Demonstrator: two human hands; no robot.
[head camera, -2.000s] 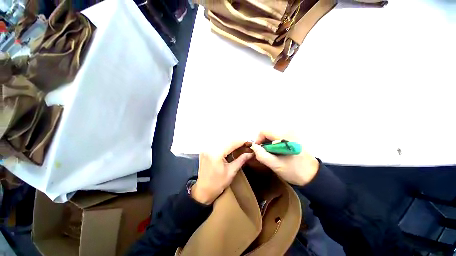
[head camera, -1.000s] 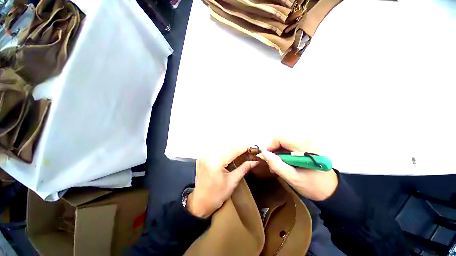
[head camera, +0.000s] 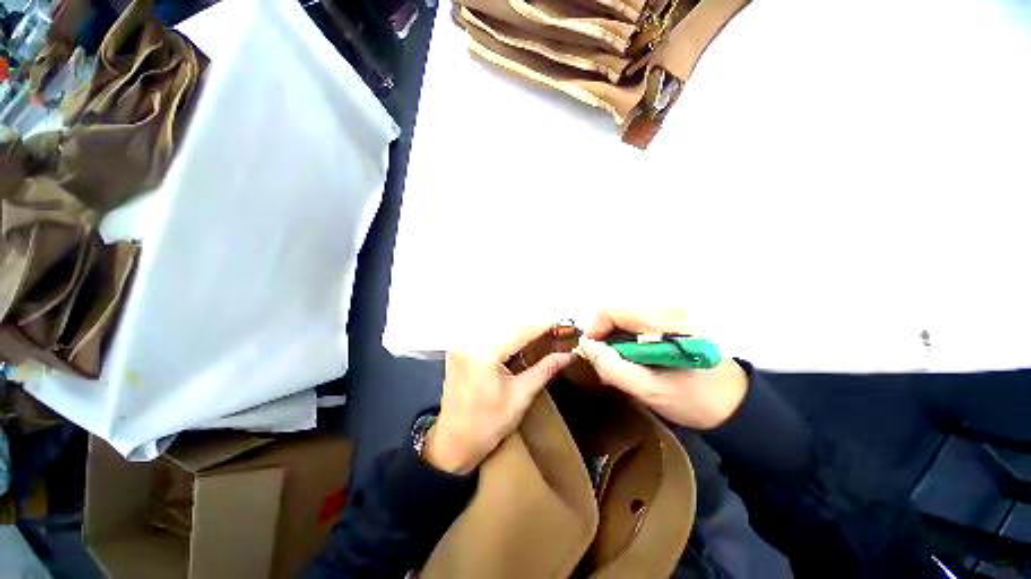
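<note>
A tan-brown bag (head camera: 503, 515) lies open-mouthed in my lap, its inside darker. My left hand (head camera: 486, 402) pinches the end of the bag mouth at a small brown strap tab (head camera: 564, 336), with a bit of shiny metal at its top. My right hand (head camera: 667, 379) holds a bright green-handled tool (head camera: 667, 353), its front end pointing left at the tab. The tool's tip is too small and hidden by my fingers to make out.
A white-covered table (head camera: 724, 238) lies ahead, with a stack of brown bags (head camera: 554, 51) at its far side. At left, another white-covered table (head camera: 266, 215) holds more brown bags (head camera: 130, 113). An open carton (head camera: 232, 520) stands on the floor below it.
The view shifts slightly back and forth. The green handle swung outward to the right, then came back a little. Both hands stay at the tab.
</note>
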